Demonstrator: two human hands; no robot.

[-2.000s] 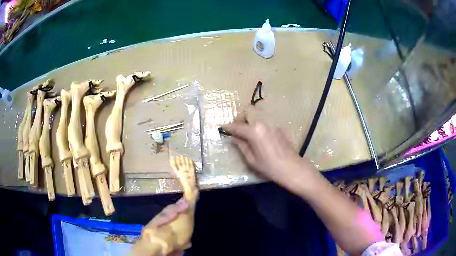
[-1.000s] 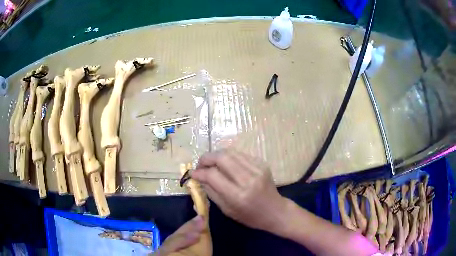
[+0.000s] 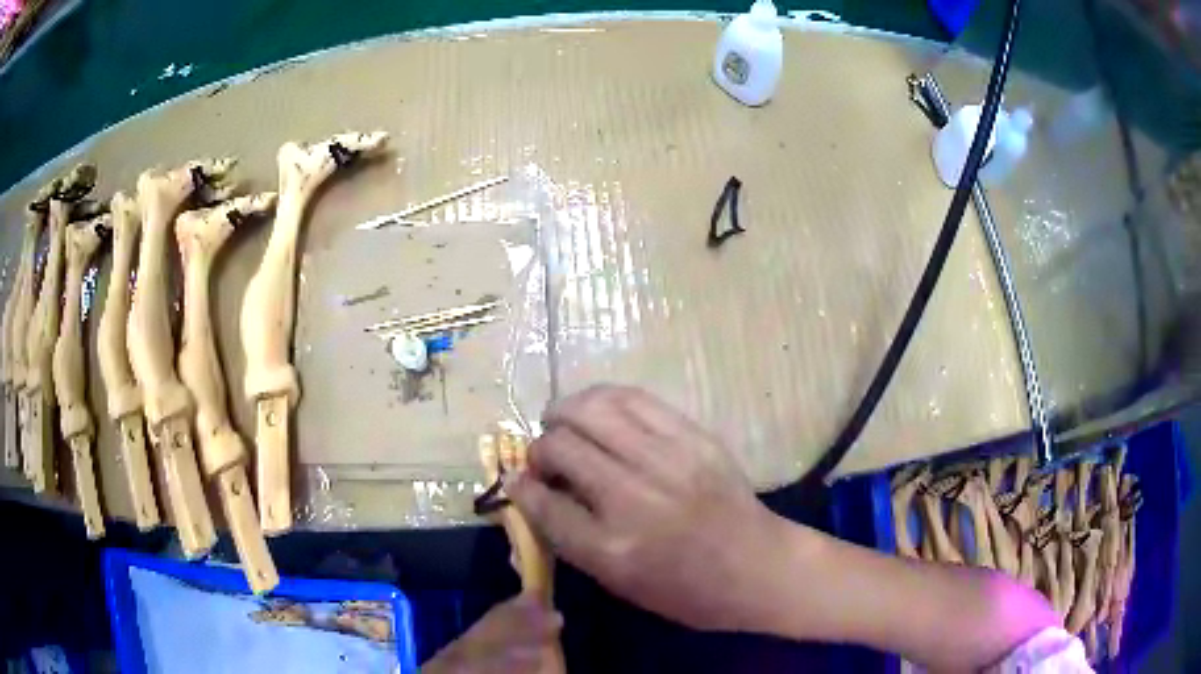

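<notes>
A tan moulded limb (image 3: 533,560) is held upright at the bench's front edge, its toed end up. My left hand (image 3: 505,641) grips it lower down, partly cut off by the bottom edge. A dark trim piece (image 3: 490,499) lies around the foot end just below the toes. My right hand (image 3: 639,507) is at the foot from the right, its fingers pinched on the trim; the fingertips and part of the trim are hidden. Another dark trim loop (image 3: 727,212) lies loose on the bench.
Limbs with dark bands (image 3: 273,329) stand in a row at left. Thin sticks (image 3: 435,320) and a small white cap (image 3: 410,352) lie mid-bench. A glue bottle (image 3: 749,59) stands behind. A black cable (image 3: 909,310) crosses at right. Blue bins (image 3: 1159,553) (image 3: 128,608) sit below.
My right hand has brought a dark trim piece from the bench to the foot end. Over the last second the hands have moved little; the toes now show more clearly above the trim.
</notes>
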